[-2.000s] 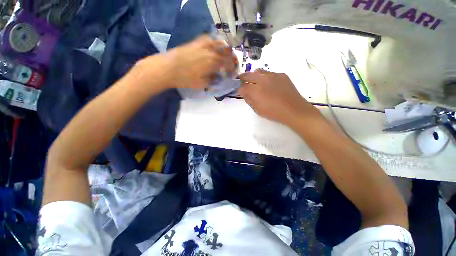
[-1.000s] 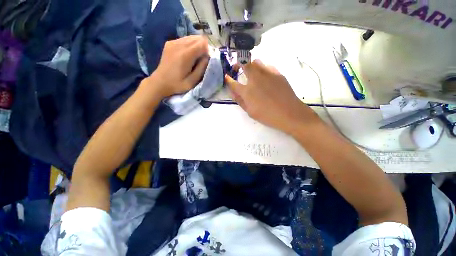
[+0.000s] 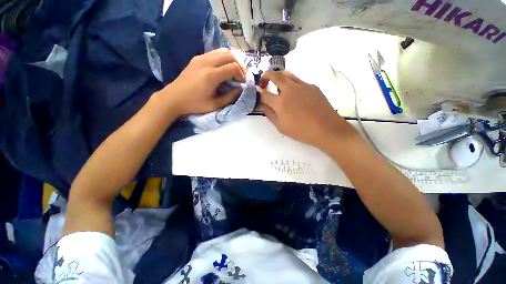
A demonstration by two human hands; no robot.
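Note:
A light grey cloth piece with a dark navy edge lies folded below the needle area. My left hand holds it from the left, fingers curled on it. My right hand holds its right edge with thumb and fingertips just below the presser foot. The navy garment is heaped to the left and runs under my left forearm. The fingertips partly hide the cloth edge.
The HIKARI machine head spans the top. Thread snips lie right of the needle. Large scissors and a white round disc are at far right. A pale cord curves over the white table.
The cloth has moved from left of the needle to beneath it, and my left hand has come in closer to my right. Earlier the grey piece stood folded up more. The view has shifted a little.

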